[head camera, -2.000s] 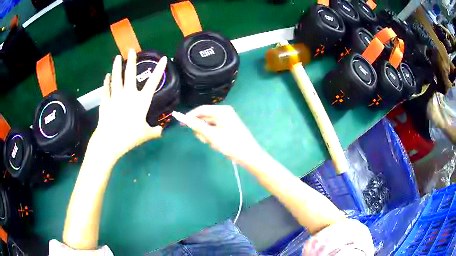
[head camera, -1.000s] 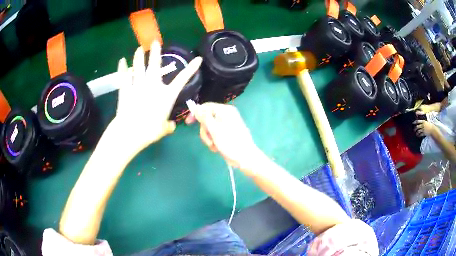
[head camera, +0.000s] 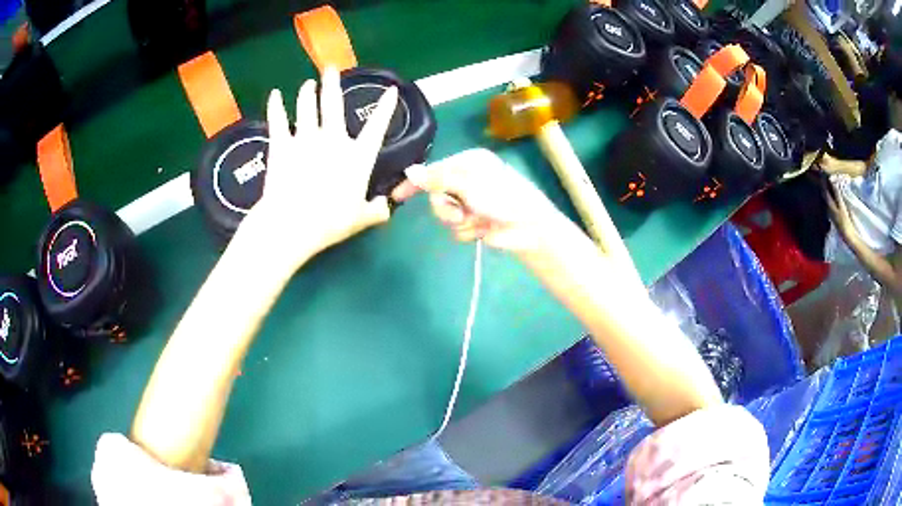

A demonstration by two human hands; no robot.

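Note:
A black speaker (head camera: pixel 401 124) with an upright orange strap (head camera: pixel 325 40) stands at the upper middle. My left hand (head camera: pixel 321 168) lies spread over its left part and top face, fingers apart. My right hand (head camera: pixel 485 198) pinches the white cable (head camera: pixel 469 336) at its plug end, close to the lower side of this speaker. The plug tip is mostly hidden by the fingers, so I cannot tell whether it is inserted. Another speaker (head camera: pixel 229 178) stands just left, partly behind my left hand, with a pale ring around its logo.
A mallet with an amber head (head camera: pixel 534 109) lies right of my right hand. More speakers (head camera: pixel 661 153) stand at the upper right, others (head camera: pixel 89 267) at the left. Blue crates (head camera: pixel 841 425) are at the lower right. A person's arm (head camera: pixel 858 222) shows at the right edge.
Both hands have moved from the speaker with the lit ring to the speaker on its right, and the cable has moved with my right hand. Rainbow rings at the left now look pale.

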